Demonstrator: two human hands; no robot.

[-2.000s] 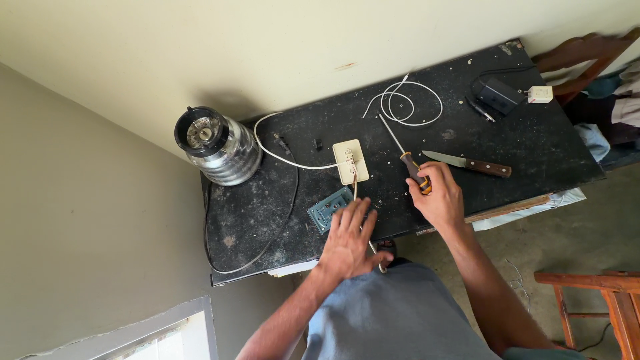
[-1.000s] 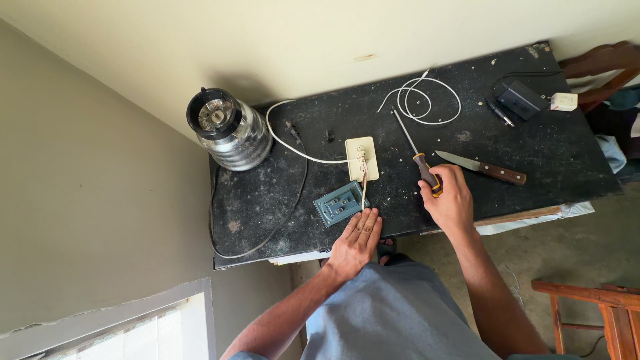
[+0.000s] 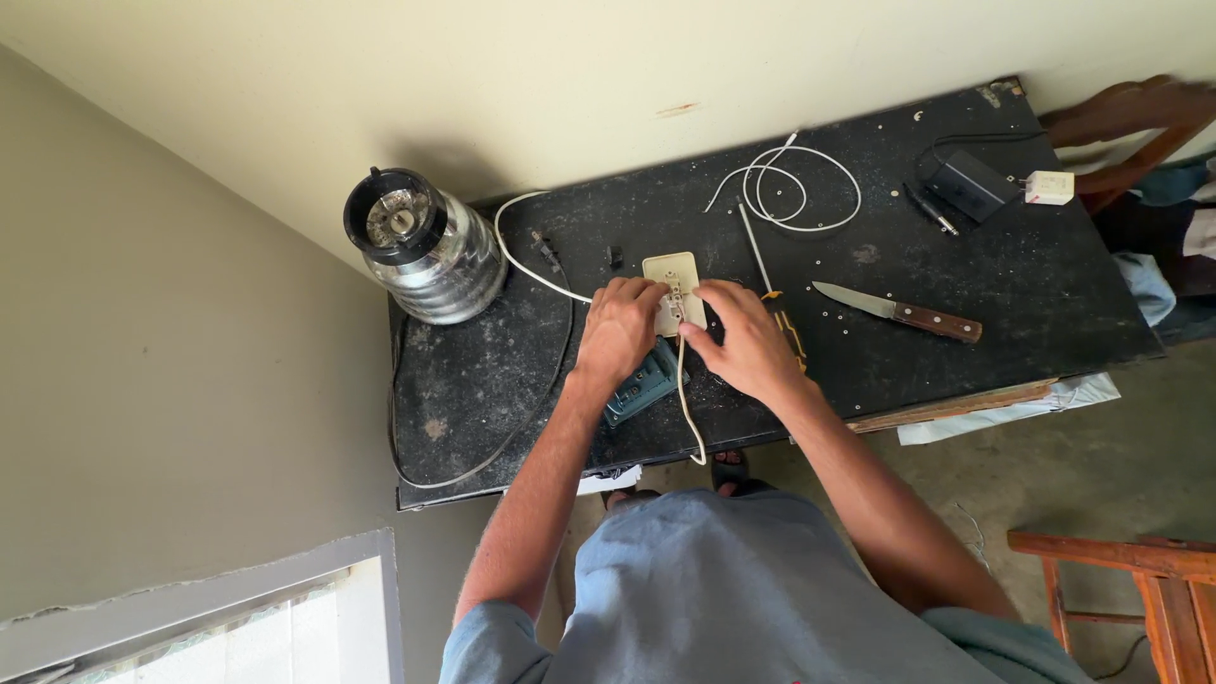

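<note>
A cream electrical faceplate with wiring parts lies on the black tabletop between my hands. My left hand is at its left edge, over the white cable; my right hand touches its right side with thumb and finger apart. Whether either hand grips it is unclear. A pale wire runs from the plate over the table's front edge. Partly under my left hand lies a blue-green socket part. The screwdriver with a yellow and black handle lies just beyond my right hand, partly hidden by it.
Right of the screwdriver lies a kitchen knife. A coiled white cable, a black power adapter and a white charger lie farther right. At the left stand a metallic blender jar and a dark cord. A wooden chair is lower right.
My right hand has let go of the screwdriver, now on the table, and moved left to the faceplate. My left hand has moved up from the pale wire and blue-green part to the plate.
</note>
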